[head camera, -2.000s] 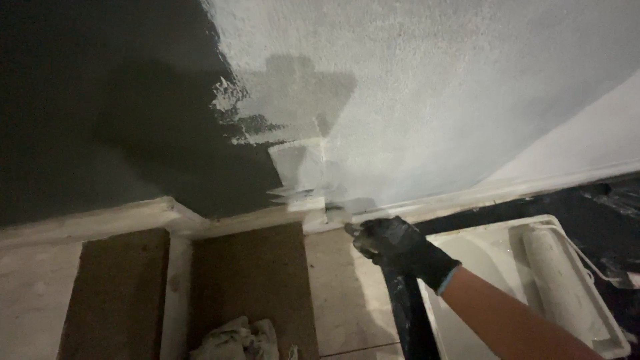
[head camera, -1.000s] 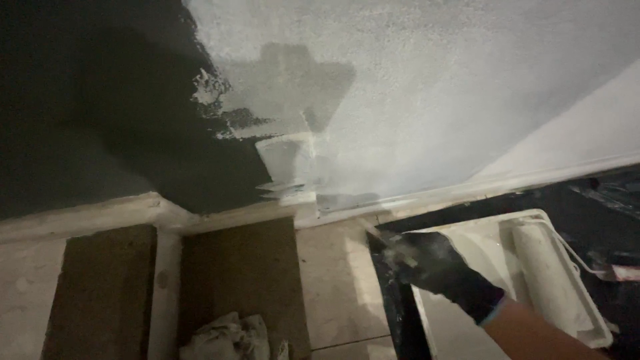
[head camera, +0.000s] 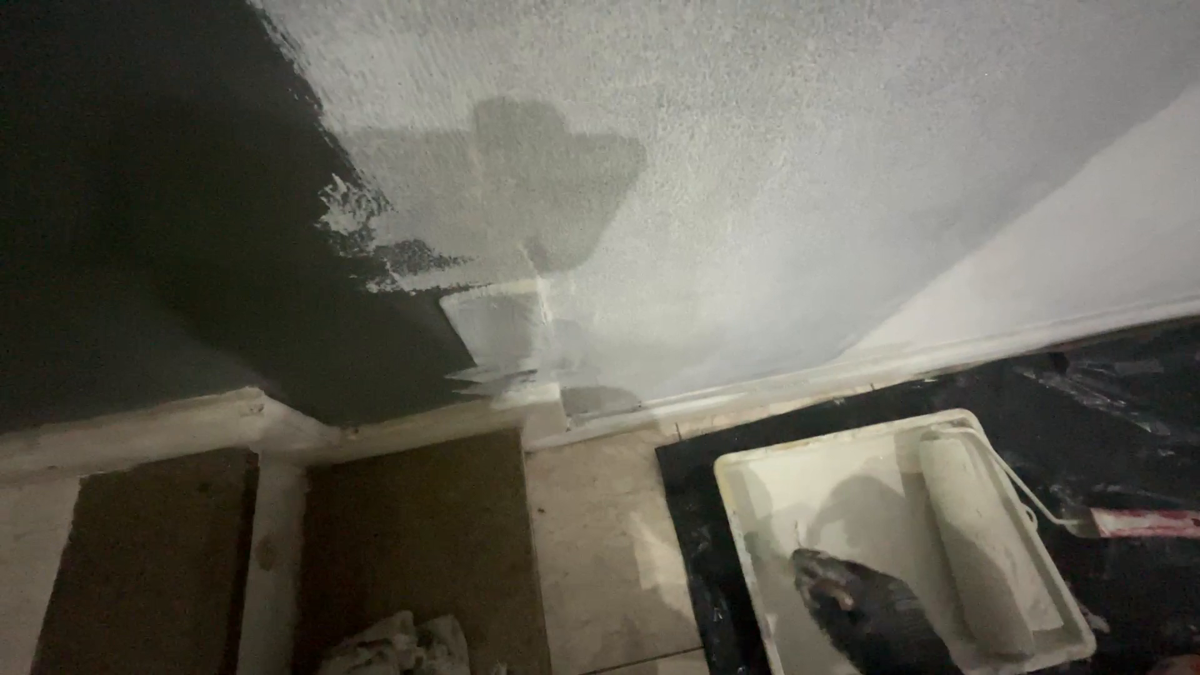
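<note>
My right hand (head camera: 867, 609), in a dark paint-smeared glove, is over the left part of a white paint tray (head camera: 958, 419). Its fingers are closed on a small painting tool, mostly hidden by the hand; only a thin pale tip shows. Pale paint lies in the tray, and a paint roller (head camera: 975, 544) rests along its right side, its red-and-white handle (head camera: 1139, 523) reaching past the rim. Above, pale paint covers the right part of the wall (head camera: 750, 187), with a ragged edge against the dark part (head camera: 141, 234). My left hand is out of view.
A pale baseboard (head camera: 712, 405) runs along the wall's foot and steps around a corner at left. Black sheeting (head camera: 1106, 394) lies under the tray on pale floor tiles (head camera: 600, 553). Two brown panels (head camera: 412, 544) and a crumpled whitish cloth (head camera: 398, 647) are at lower left.
My right hand has moved from beside the baseboard, right and down to over the paint tray. The roller stays in the tray.
</note>
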